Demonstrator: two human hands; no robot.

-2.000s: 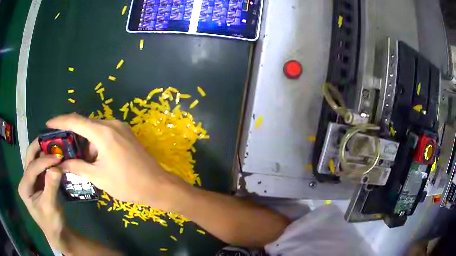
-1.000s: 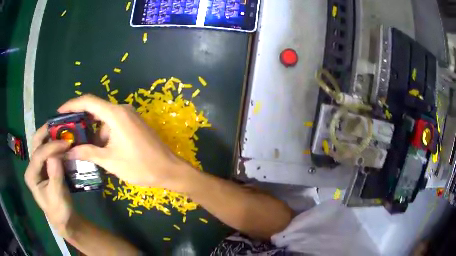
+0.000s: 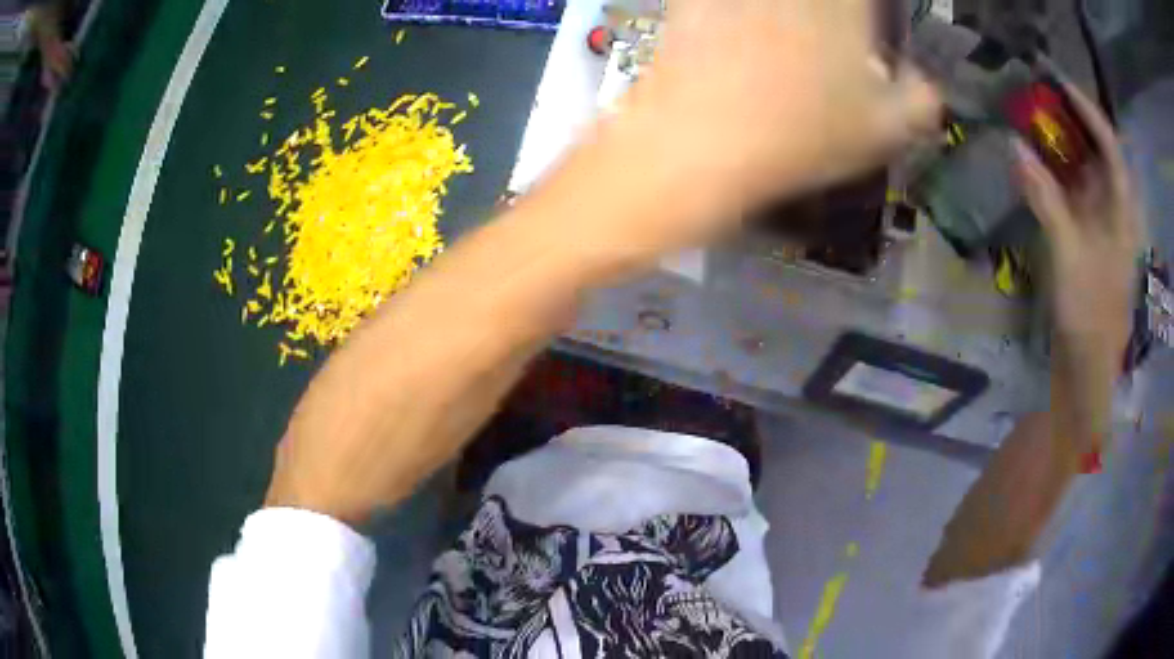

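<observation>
My left hand [image 3: 785, 110] reaches over the machine at the top, blurred; its fingertips are partly hidden, and a dark shape beside it cannot be made out. My right hand [image 3: 1094, 238] is at the far right, with its fingers around the red end of an electronic unit [image 3: 1053, 129]. The unit's grey-green part is blurred and seems to point down and left. The heap of small yellow parts [image 3: 367, 219] lies on the green belt [image 3: 258, 451], left of my left forearm.
The phone [image 3: 476, 13] is cut off by the top edge. A red button [image 3: 599, 40] shows on the pale machine top. A dark-framed panel [image 3: 901, 386] is on the machine front. Another small unit [image 3: 85, 269] lies beyond the white line at the far left. Another person's hand [image 3: 54, 58] shows top left.
My hands have left the unit they held together over the belt and moved right to the machine. They are now apart. The view has swung right, so the yellow heap shows higher up.
</observation>
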